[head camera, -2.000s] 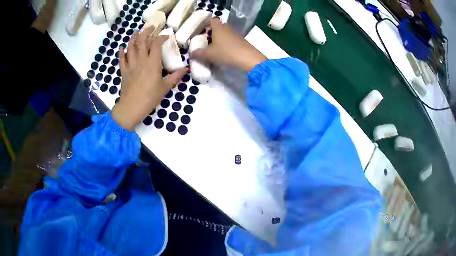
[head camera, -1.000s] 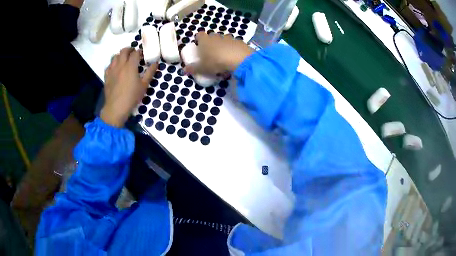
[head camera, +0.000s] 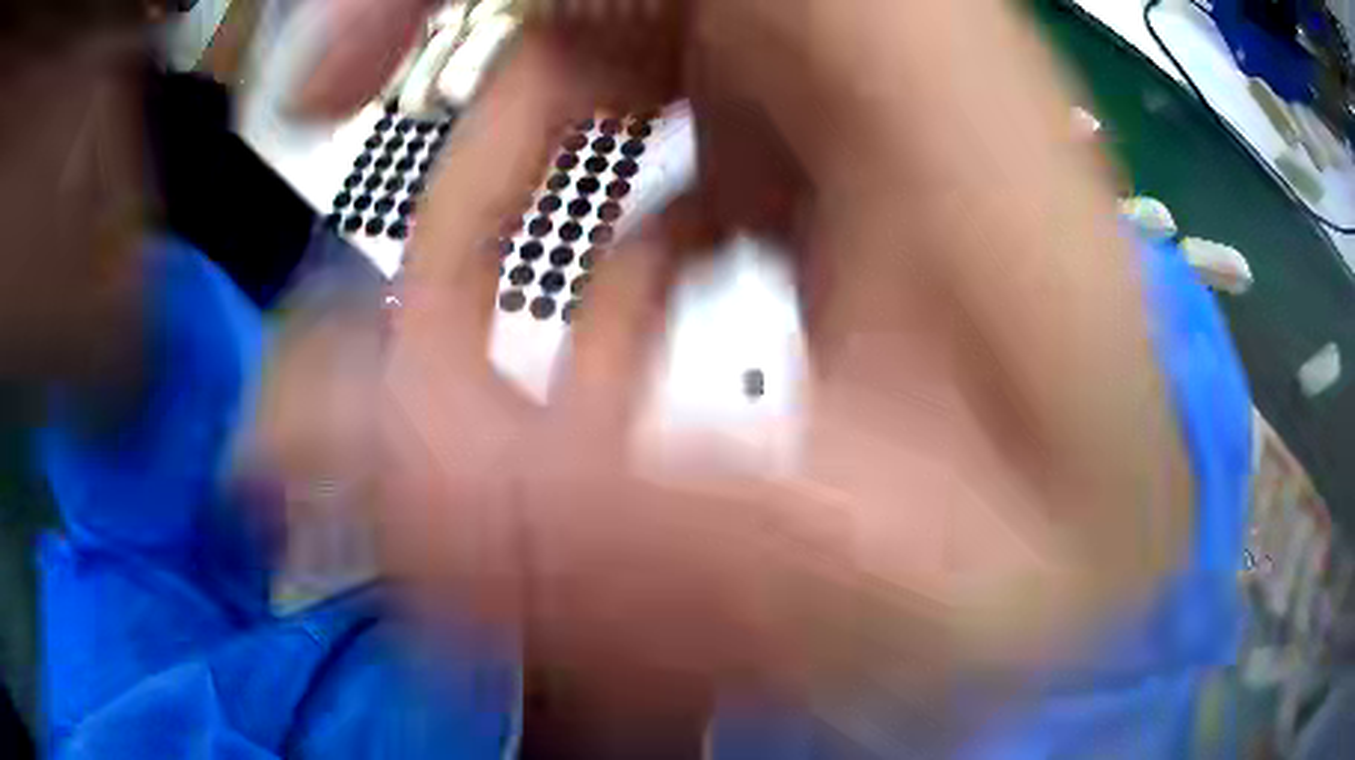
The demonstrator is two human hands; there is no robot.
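Observation:
My right hand (head camera: 951, 431) is raised very close to the camera, heavily blurred, and covers most of the middle and right of the view. Blurred skin at the left (head camera: 327, 416) seems to be my left hand, but where one hand ends and the other starts is unclear. Whether either holds something cannot be told. Black round pads (head camera: 560, 230) show in rows on the white tabletop between the blurred fingers. Cream housings (head camera: 479, 57) lie beyond them at the upper left, partly hidden.
A small dark marked tab (head camera: 754, 383) lies on the white tabletop. The green conveyor belt (head camera: 1263, 319) runs along the right with several cream housings (head camera: 1219, 266). A box of pale pieces (head camera: 1285, 594) is at lower right. A dark sleeve (head camera: 223, 178) is at upper left.
Both hands have left the housings on the pads; the right has come up close to the camera and blurred. The hands now hide much of the table.

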